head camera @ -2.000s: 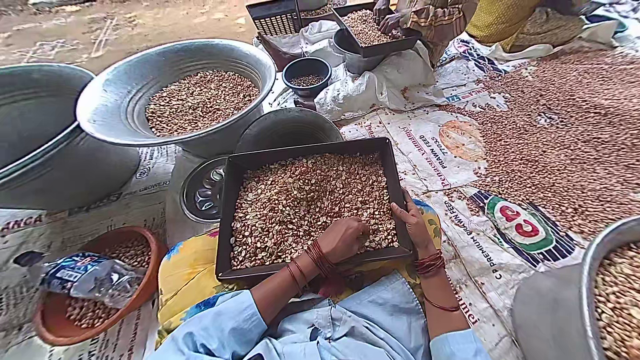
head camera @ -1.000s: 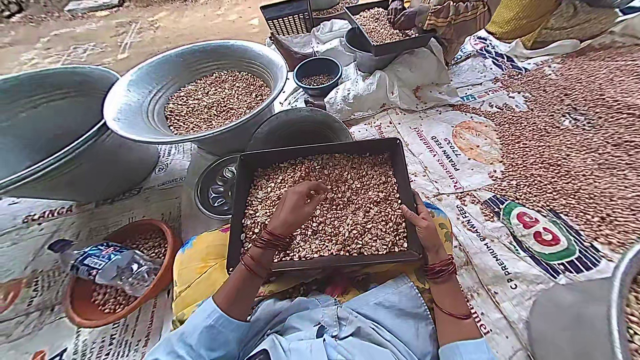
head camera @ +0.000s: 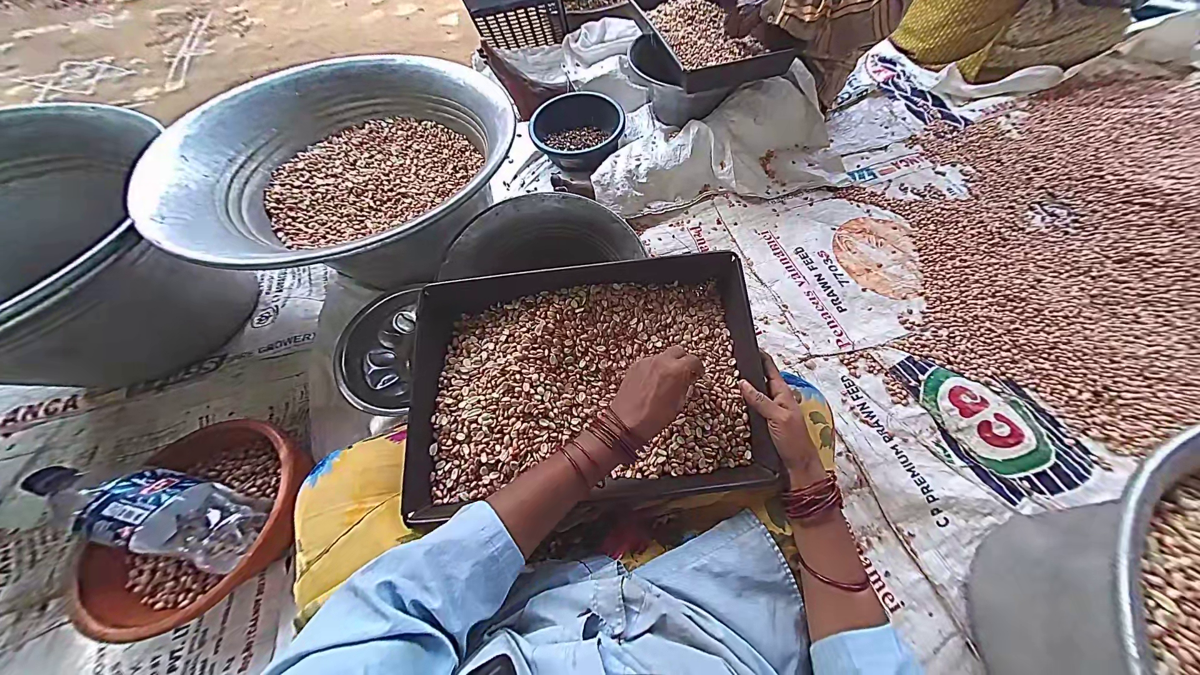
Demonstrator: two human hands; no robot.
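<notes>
A black rectangular tray (head camera: 741, 319), filled with reddish-brown and pale kernels (head camera: 525, 394), rests on my lap over yellow flowered cloth. My left hand (head camera: 661, 389) is over the kernels in the tray's right half, its fingers bunched and turned down; whether a kernel is between the fingertips cannot be seen. At the tray's right side, my right hand (head camera: 783, 422) grips the wall, thumb at the rim and the other fingers partly hidden outside. Both wrists wear thin red bangles.
Wide metal basins (head camera: 187, 187) stand front left, one holding kernels; another basin (head camera: 1130, 562) is lower right. A clay bowl (head camera: 291, 487) with a plastic bottle (head camera: 169, 516) sits left. Kernels (head camera: 1078, 281) cover printed sacks at right. Another person's tray (head camera: 694, 75) is ahead.
Since one second ago, my left hand has moved from the tray's upper middle rightward and lower, over the kernels. My right hand has stayed at the tray's right side.
</notes>
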